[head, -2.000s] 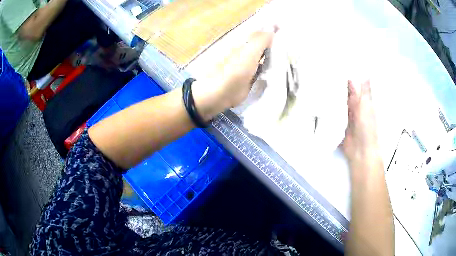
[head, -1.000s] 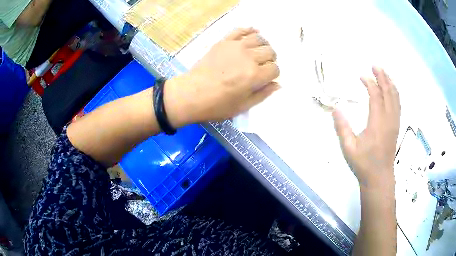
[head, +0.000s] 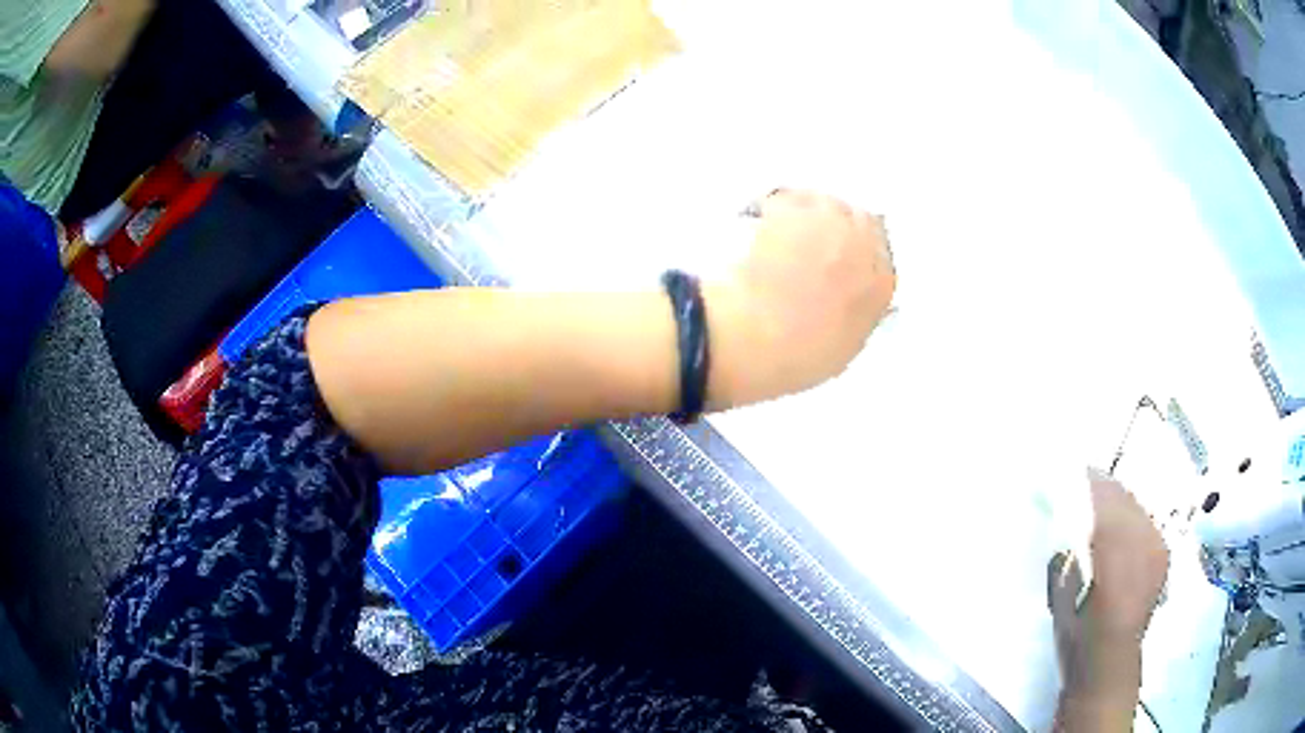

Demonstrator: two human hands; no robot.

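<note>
White fabric [head: 916, 415] lies on the white table and is so overexposed that its edges merge with the tabletop. My left hand [head: 823, 294], with a black band on the wrist, is curled over the cloth near the middle; its fingertips are hidden, so its grip cannot be told. My right hand [head: 1123, 559] is lower right, beside the machine, with fingers bent around a small dark looped tool [head: 1065, 584], perhaps thread snips. The presser foot area [head: 1245, 573] of the sewing machine shows at the right edge, right of my right hand.
A ruler strip [head: 773, 551] runs along the table's front edge. A tan board [head: 508, 86] lies at the table's left end. A blue crate [head: 494, 551] is below the table. Another person's arm [head: 93, 43] shows at the upper left.
My left hand has moved right over the cloth. My right hand has moved down toward the machine, its spread fingers now bent, with a small dark tool at them.
</note>
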